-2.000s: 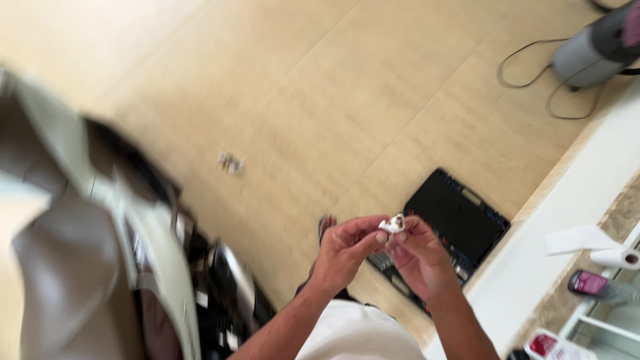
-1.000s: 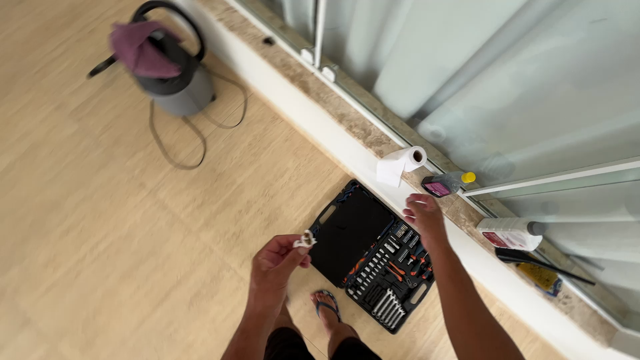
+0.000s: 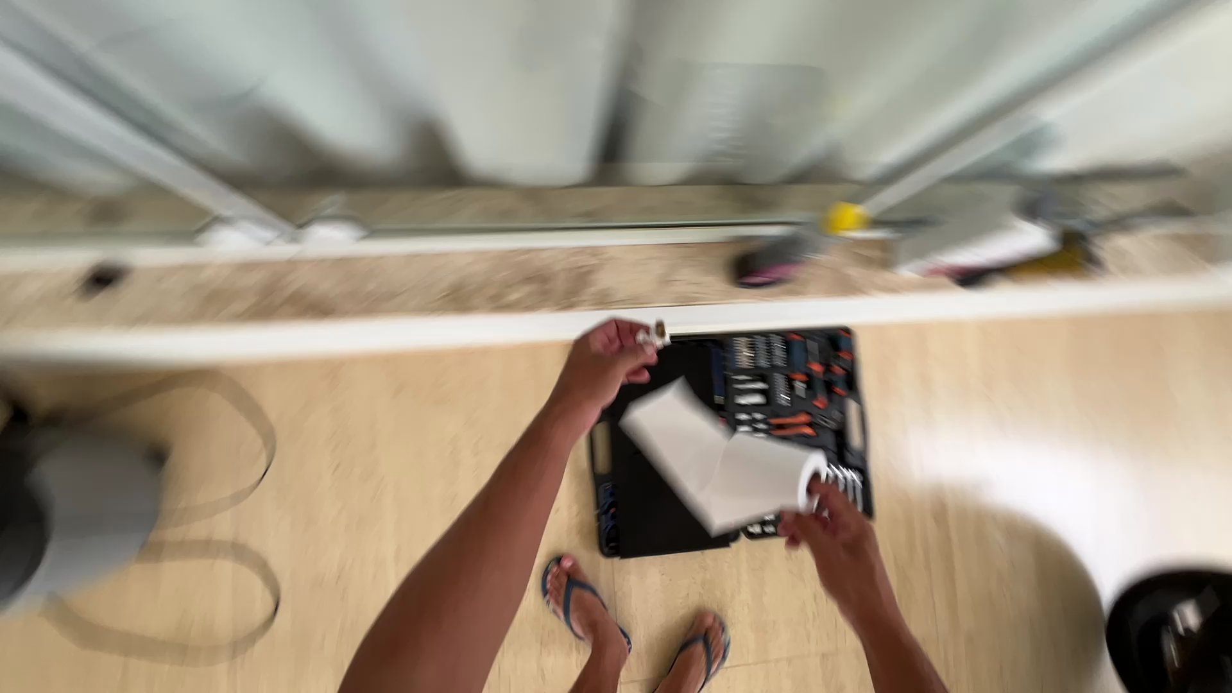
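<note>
My left hand (image 3: 608, 361) pinches a small crumpled white item (image 3: 655, 336), blurred, with something brownish in it, over the top edge of the tool case. In my right hand (image 3: 833, 534) is a white paper roll (image 3: 760, 476), gripped at its cored end. A loose sheet hangs from the roll toward the left. Below both hands the black tool case (image 3: 664, 520) lies unfolded on the floor, with sockets, wrenches and orange-handled tools in its right half. The roll and its sheet hide part of the case.
On the stone sill (image 3: 539, 279) behind lie a bottle with a yellow cap (image 3: 804, 248) and a white container (image 3: 982, 241). A grey vacuum cleaner (image 3: 91, 510) with a looping cord stands at left. At lower right is a black round container (image 3: 1174, 630). My feet in flip-flops are below the case.
The view has swung toward the sill. My right hand, empty a second ago, now holds the paper roll, which stood on the sill then. My left hand still holds the small white item.
</note>
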